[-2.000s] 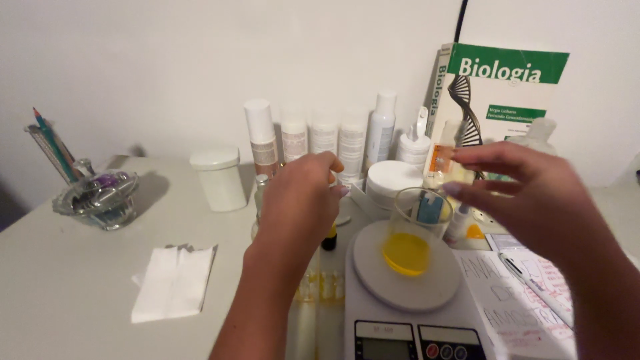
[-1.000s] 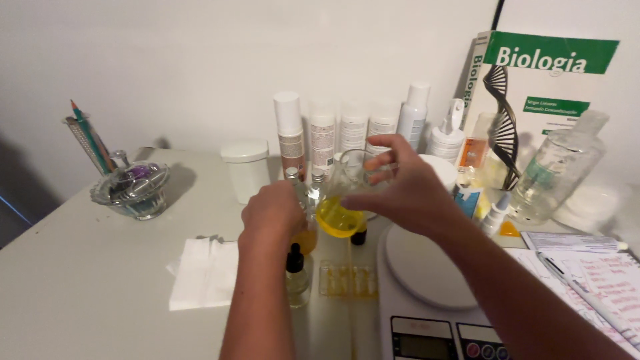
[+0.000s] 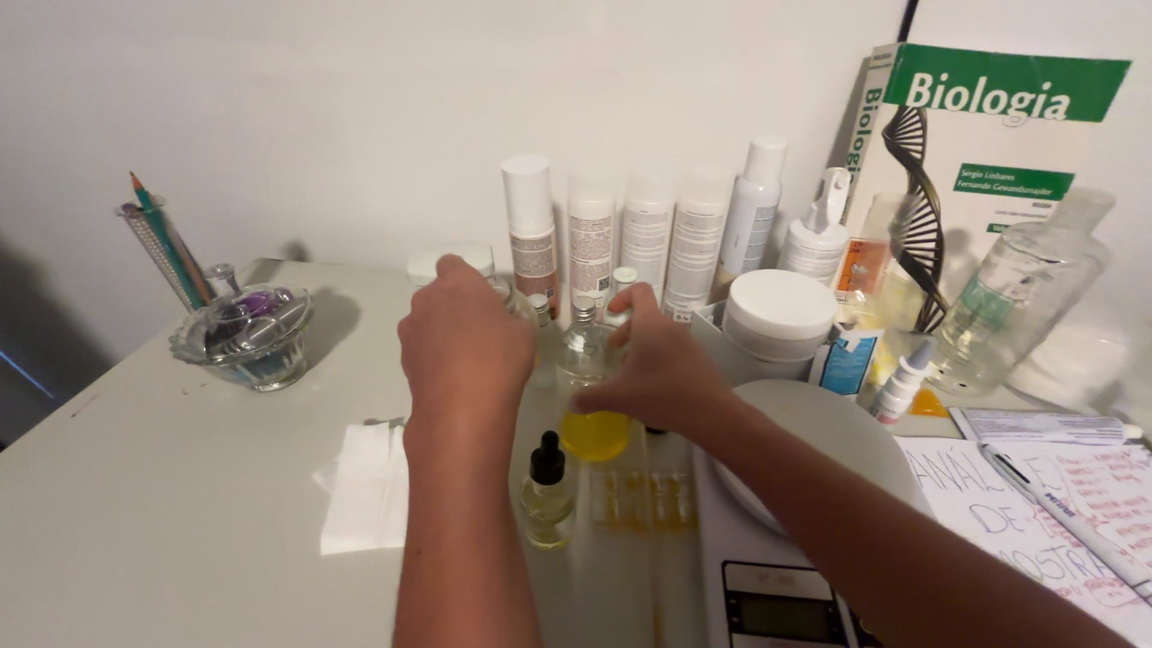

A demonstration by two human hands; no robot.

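Note:
My right hand (image 3: 661, 369) has its thumb across the front of a glass beaker of yellow liquid (image 3: 596, 436) and its fingers at the beaker's upper right side. My left hand (image 3: 463, 333) is to the left, back of the hand toward me; its fingertips are hidden, and a clear glass rim (image 3: 510, 290) shows beside it. A silver-capped glass bottle (image 3: 584, 310) stands behind the beaker. In front are a dropper bottle with a black bulb (image 3: 547, 495) and a clear tray with yellow-amber contents (image 3: 643, 501). The kitchen scale (image 3: 828, 441) carries no vessel.
White bottles (image 3: 591, 243) line the wall, with a lidded white jar (image 3: 781, 310) and a biology book (image 3: 999, 135) to their right. A large glass bottle (image 3: 1017, 306), handwritten papers (image 3: 981, 513) and a pen (image 3: 1048, 508) lie right; a glass bowl (image 3: 256, 346) and folded white tissue (image 3: 364, 490) left.
The beaker of yellow liquid, on the scale two seconds ago, has gone left with my right hand and is lower now, behind the dropper bottle. The scale's plate is bare.

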